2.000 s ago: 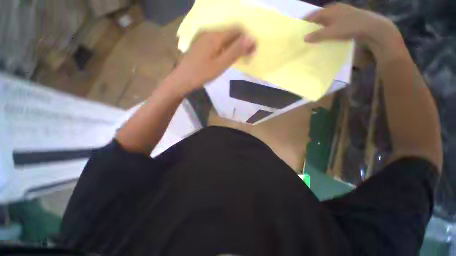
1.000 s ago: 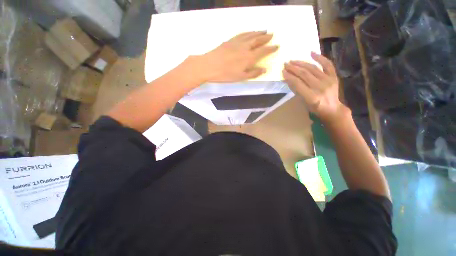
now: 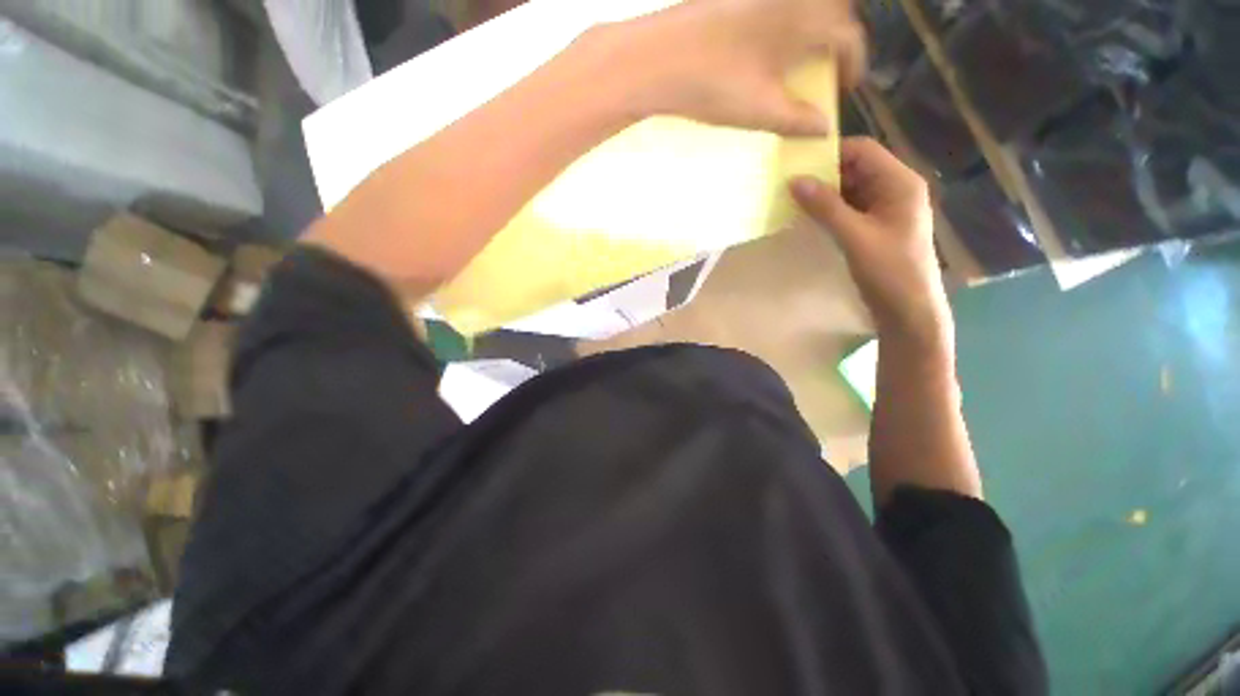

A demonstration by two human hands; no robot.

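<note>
A yellow sheet (image 3: 612, 204) lies over a large white product box (image 3: 408, 116) in front of me, its lower left corner hanging past the box's near edge. My right hand (image 3: 877, 218) grips the sheet's right edge between thumb and fingers. My left hand (image 3: 762, 68) reaches across the box to the sheet's upper right part, thumb on the sheet, fingers partly hidden and blurred at the top. Whether a label is at the fingertips is too small to tell. Part of the box's printed near side (image 3: 612, 310) shows below the sheet.
Wrapped dark goods (image 3: 1034, 123) stand at the upper right. Green floor (image 3: 1115, 408) is at the right. A green basket (image 3: 862, 370) is partly hidden by my right forearm. Brown cartons (image 3: 150, 272) and crinkled clear film (image 3: 82, 449) are at the left. A small white box (image 3: 483, 385) is near my body.
The view has turned. My hands lay flat on the white box a second ago; now they hold the yellow sheet's right end, and the sheet stretches down to the left.
</note>
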